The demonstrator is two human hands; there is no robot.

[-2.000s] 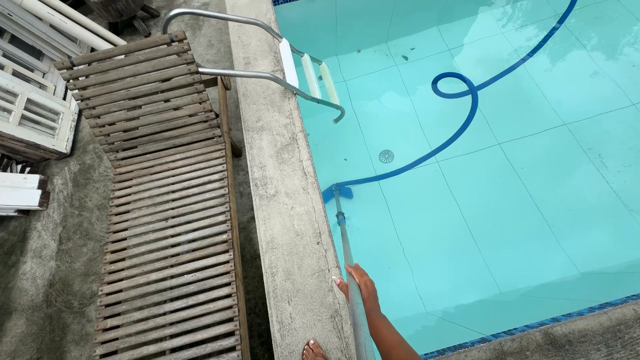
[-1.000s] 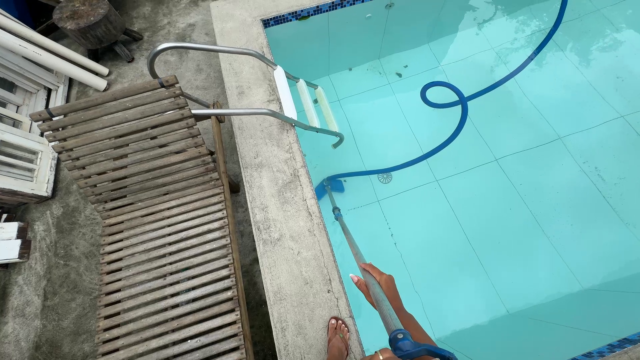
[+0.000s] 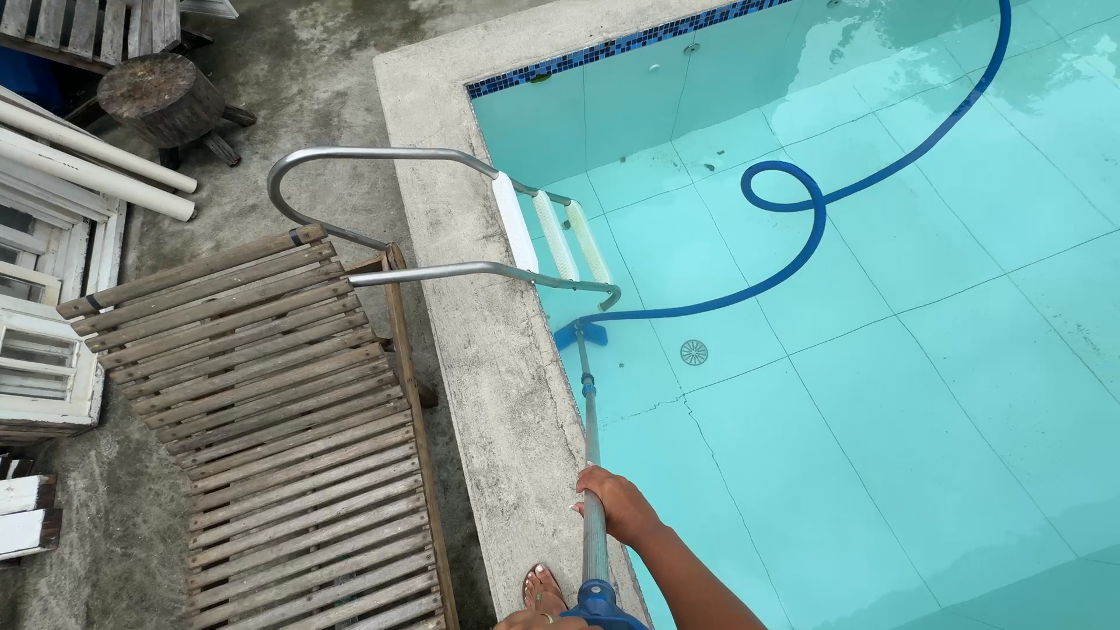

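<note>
My right hand (image 3: 617, 505) is closed around the telescopic pole (image 3: 595, 534), which slopes down into the pool beside the concrete edge. At the pole's far end a blue pool vacuum head (image 3: 581, 334) sits under water near the wall, below the ladder. A blue hose (image 3: 700, 308) runs from it across the pool and makes a loop. My left hand (image 3: 538, 621) shows only in part at the bottom edge, by the pole's blue fitting (image 3: 598, 604); its fingers are mostly cut off, so its hold is unclear.
The metal pool ladder (image 3: 420, 153) with pale steps curves over the concrete coping (image 3: 490, 394). A slatted wooden lounger (image 3: 306, 490) stands left of the coping. Beyond it are a log stool (image 3: 162, 96), white pipes (image 3: 96, 171) and white window frames (image 3: 52, 367). My sandalled foot (image 3: 542, 588) is on the coping.
The pole's blue fitting, out of view two seconds ago, now shows at the bottom, with part of my left hand beside it. My right hand stays on the pole. The view has shifted.
</note>
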